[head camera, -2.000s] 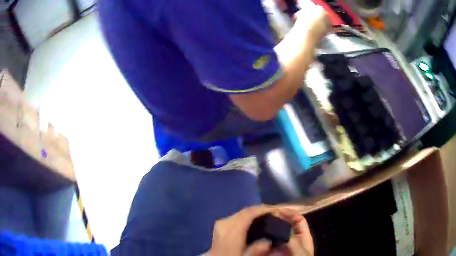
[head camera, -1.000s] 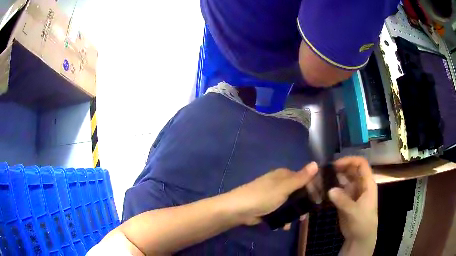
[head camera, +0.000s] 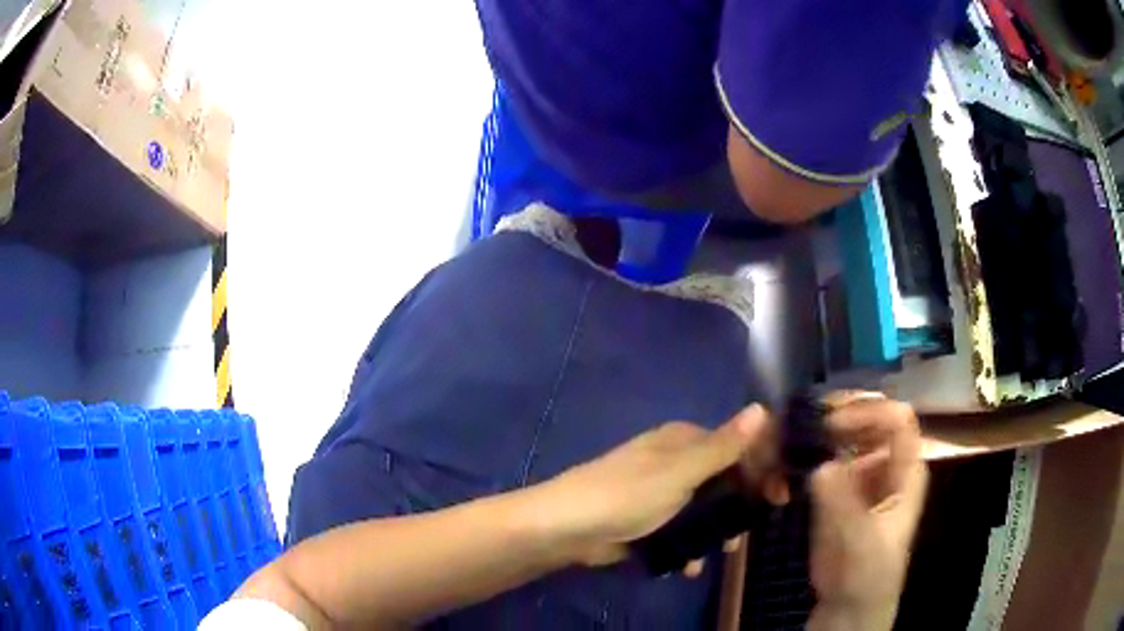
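My left hand (head camera: 647, 487) reaches in from the lower left over my lap and holds a black unit (head camera: 703, 528) in its palm. My right hand (head camera: 869, 487) is just to its right, above the open carton (head camera: 1005, 542), with bent fingers around a smaller dark piece (head camera: 804, 434). The dark piece is close to my left thumb and blurred; I cannot tell whether it is joined to the black unit. The pile of black units (head camera: 1029, 259) lies on the dark mat (head camera: 1085, 222) at the right.
A person in a blue polo shirt (head camera: 616, 99) is directly ahead. Blue plastic crates (head camera: 123, 518) stand at the lower left, another carton (head camera: 136, 111) at the upper left. A teal-edged tray (head camera: 878, 277) is at the bench side. The perforated plate (head camera: 1005, 80) is at the upper right.
Since the oldest frame, the view has swung down and left, bringing the blue crates into sight. Since one second ago, my hands remain together on the black pieces, with small finger shifts.
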